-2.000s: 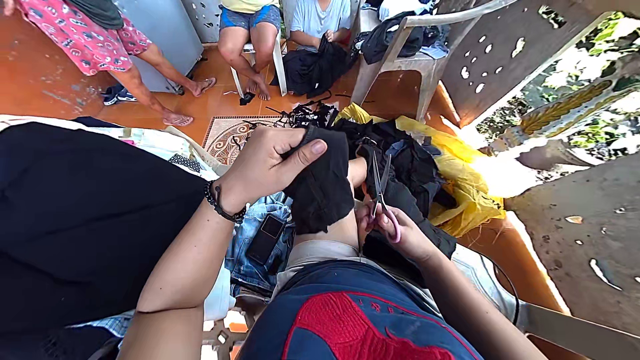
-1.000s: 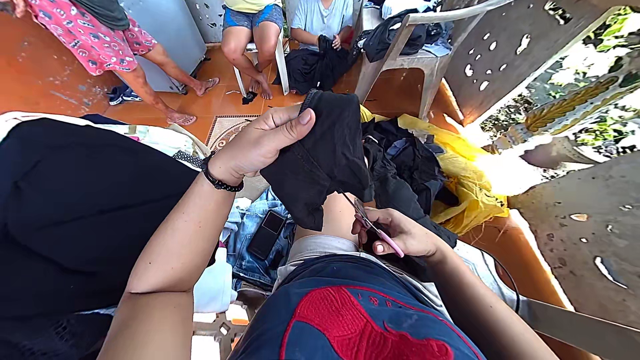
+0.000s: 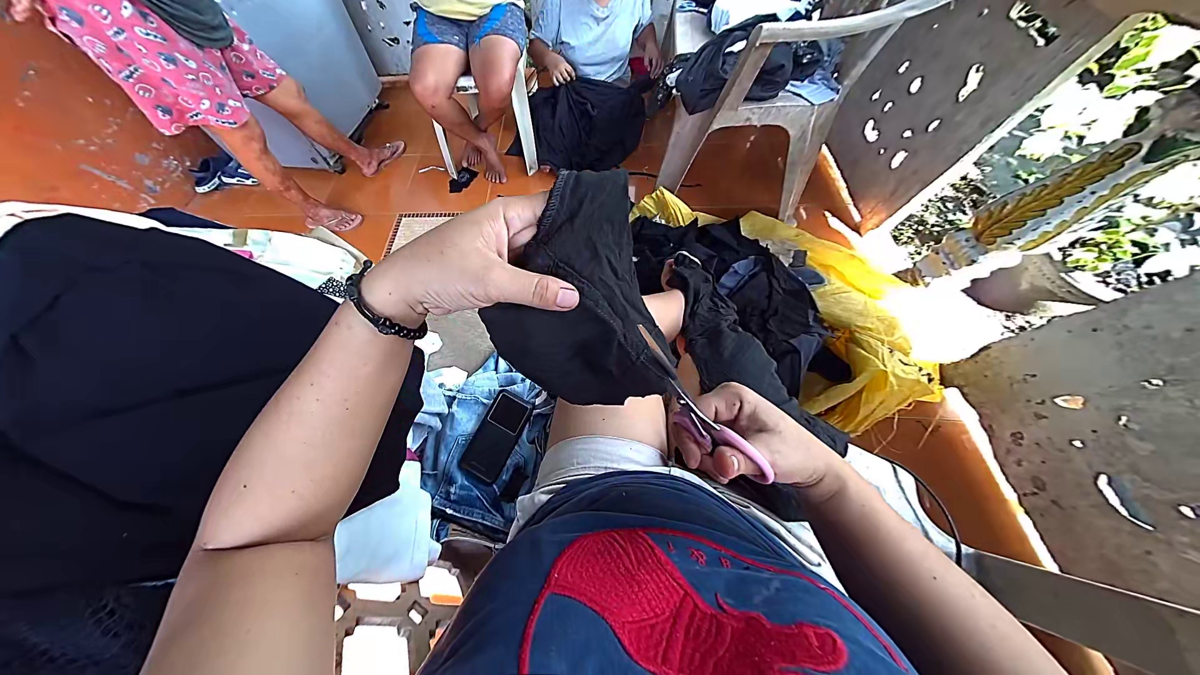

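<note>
My left hand [image 3: 478,258] grips a piece of black fabric [image 3: 586,323] by its upper edge and holds it up over my lap, thumb in front. Pink-handled scissors [image 3: 722,436] are in my right hand [image 3: 764,436], with fingers in the loops. Their blades point up and left, and lie against the lower right edge of the black fabric. Whether they bite into the cloth I cannot tell. More black cloth [image 3: 750,366] lies over my leg, behind the scissors.
Black scraps [image 3: 741,281] lie on a yellow plastic sack [image 3: 877,323]. A dark phone [image 3: 497,436] rests on blue jeans [image 3: 459,403]. Large black cloth [image 3: 159,375] covers the left side. Beyond are a plastic chair [image 3: 797,108] with clothes, two seated people and one standing person.
Two seconds ago the black fabric hung folded under my left hand; it is now spread wider. The scissors have come up to its lower right edge.
</note>
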